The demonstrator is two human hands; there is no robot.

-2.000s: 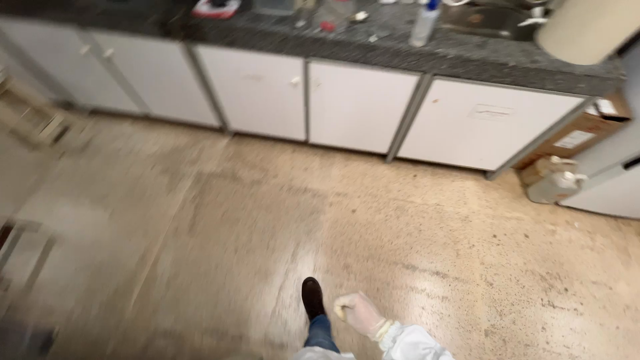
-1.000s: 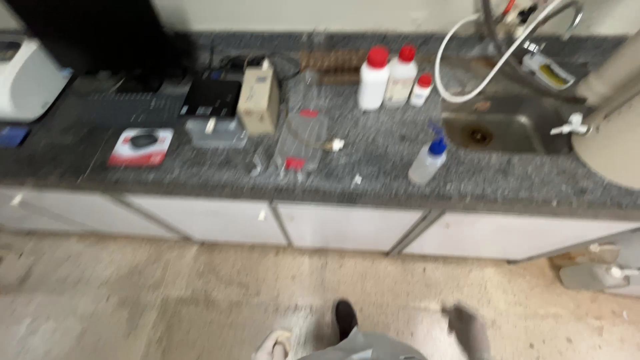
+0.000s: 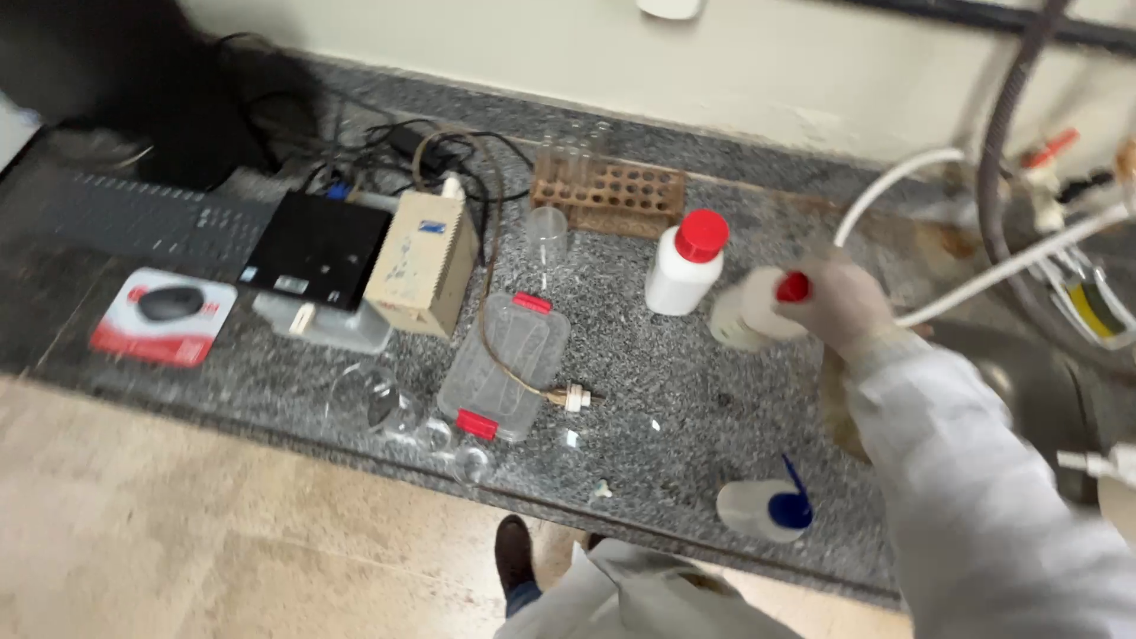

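My right hand (image 3: pixel 839 297), gloved and blurred, is at the red cap of a white plastic bottle (image 3: pixel 759 306) on the granite counter, its fingers around the cap. Left of it stands another white bottle with a red cap (image 3: pixel 683 266). The small red-capped bottle seen earlier cannot be made out; my hand may hide it. Nearer the front edge is a wash bottle with a blue top (image 3: pixel 765 510). My left hand is out of view.
A wooden test tube rack (image 3: pixel 612 191) stands by the wall. A clear lidded box (image 3: pixel 506 368), beige device (image 3: pixel 422 262), glassware (image 3: pixel 364 399), keyboard (image 3: pixel 160 222) and mouse (image 3: pixel 170 303) lie leftward. A steel sink (image 3: pixel 1021 382) and white hose (image 3: pixel 985 275) are at right.
My right hand has moved up from over the floor to the red-capped bottles on the counter. The view has moved closer to the counter.
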